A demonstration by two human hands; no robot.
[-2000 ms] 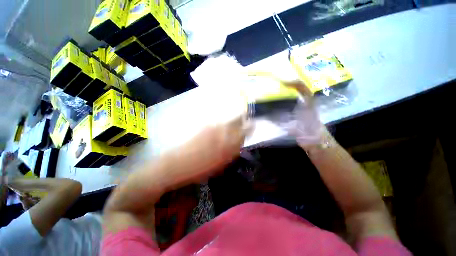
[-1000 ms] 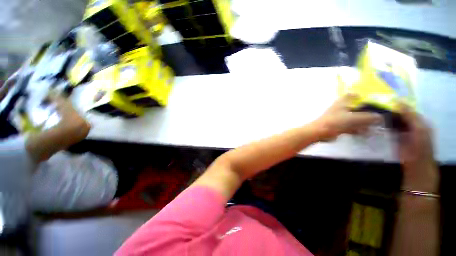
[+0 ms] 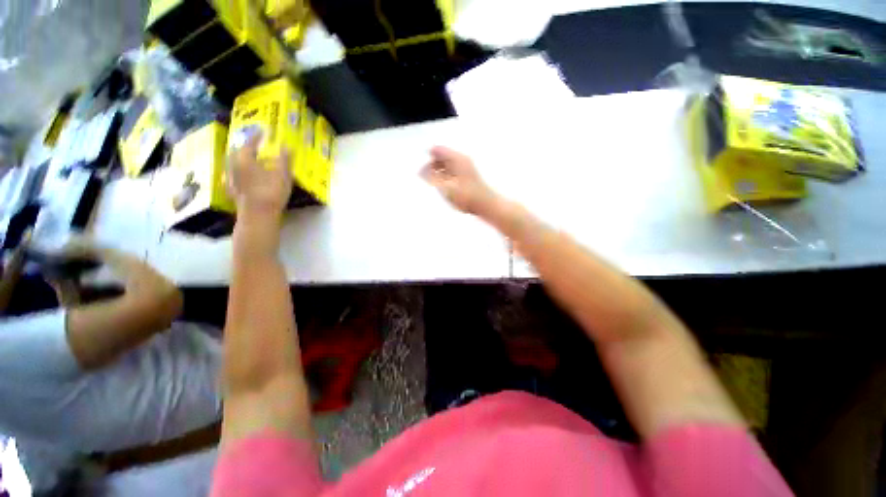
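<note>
My left hand (image 3: pixel 260 180) is at the front of an upright yellow-black retail box (image 3: pixel 267 112) at the left of the table. Its fingers lie over the box's lower front; whether they grip it I cannot tell. My right hand (image 3: pixel 457 182) is over the white table, fingers curled, with no box in it. Bagged boxes (image 3: pixel 789 126) lie at the right, one on top of another, with glare and loose clear film (image 3: pixel 777 228) towards the table's front edge.
More yellow-black boxes (image 3: pixel 202 180) stand at the left, with taller stacks (image 3: pixel 209 44) behind. A whitish sheaf (image 3: pixel 510 82) lies by the black strip (image 3: pixel 622 49). A coworker's arm (image 3: pixel 126 291) is at far left. Yellow shows below the table (image 3: pixel 743 388) at right.
Both hands have let go of the bagged box at the right, which now lies on another. My left hand has moved far left to the waiting boxes, my right hand to mid-table.
</note>
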